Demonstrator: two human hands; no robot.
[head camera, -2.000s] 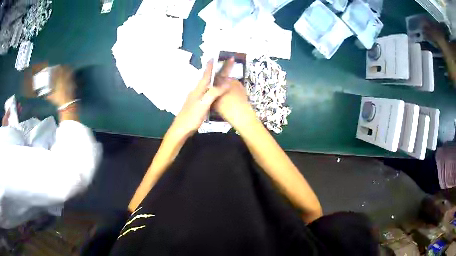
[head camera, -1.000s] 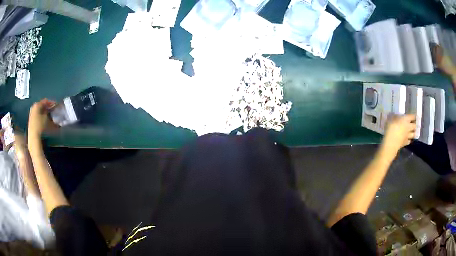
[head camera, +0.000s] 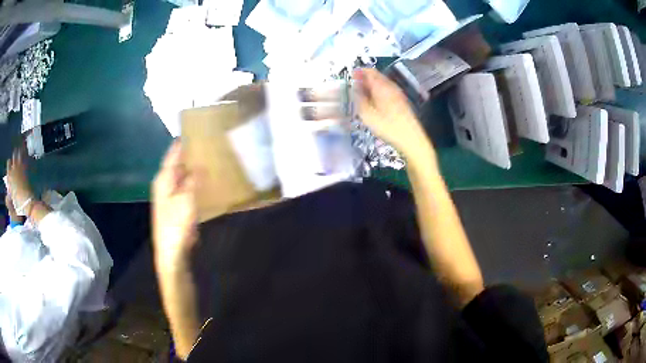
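Observation:
An open retail box (head camera: 283, 138), blurred, lies between my hands, brown inside on its left part and white on its right part, with whitish contents. My left hand (head camera: 173, 188) holds the brown left part by its outer edge. My right hand (head camera: 386, 106) is at the upper right edge of the white part; its fingertips are blurred, so I cannot tell whether they grip it. A heap of small accessories (head camera: 382, 152) is partly hidden behind the box and my right hand.
A fanned pile of white leaflets (head camera: 191, 57) is at left. Clear trays (head camera: 404, 21) lie at the far side. An open box (head camera: 443, 67) leans beside standing retail boxes (head camera: 485, 117) at right. A neighbour in white (head camera: 53, 255) is at far left, near a black-and-white box (head camera: 57, 135).
My hands have moved from the far left and right to the middle, where an open box now lies between them. More boxes stand at right, closer to the middle, with an open one beside them.

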